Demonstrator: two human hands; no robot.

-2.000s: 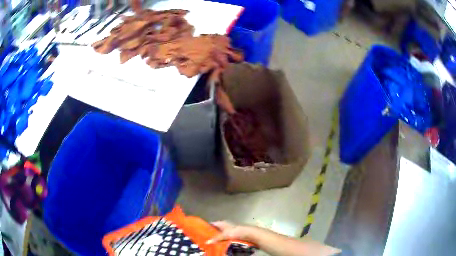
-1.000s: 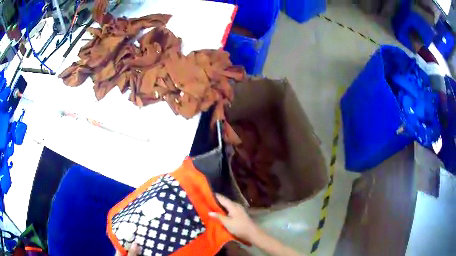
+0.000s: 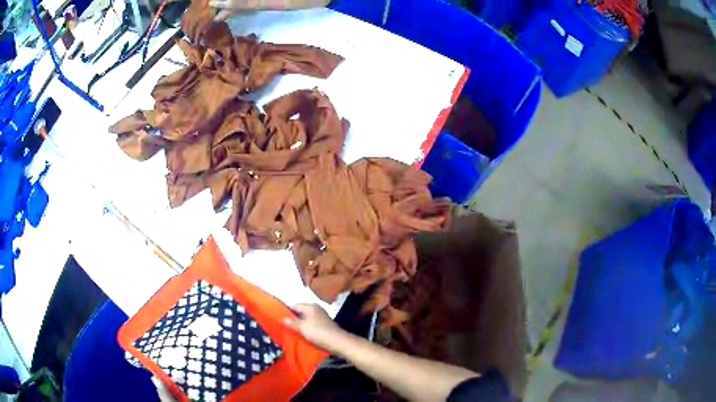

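Observation:
An orange-bordered bag piece (image 3: 259,305) with a navy-and-white patterned panel is held up at the lower left, its panel facing me. My right hand (image 3: 312,326) grips its right edge, thumb on the orange border. My left hand (image 3: 162,390) is at its lower left edge, mostly hidden behind the piece and cut by the picture's rim. The piece is in front of the near edge of the white table (image 3: 377,118). A heap of brown sewn pieces (image 3: 314,196) lies across the table and hangs over its corner.
A cardboard box (image 3: 491,290) with brown pieces stands below the table corner. Blue bins stand behind the table (image 3: 510,86), at the right (image 3: 620,290) and under the lower left edge (image 3: 94,361). Another person's hand and forearm (image 3: 267,4) reach in at the top.
The view has shifted closer over the table. The orange-bordered piece has come up from the bottom edge and is held more upright and open. Another person's forearm now shows at the top.

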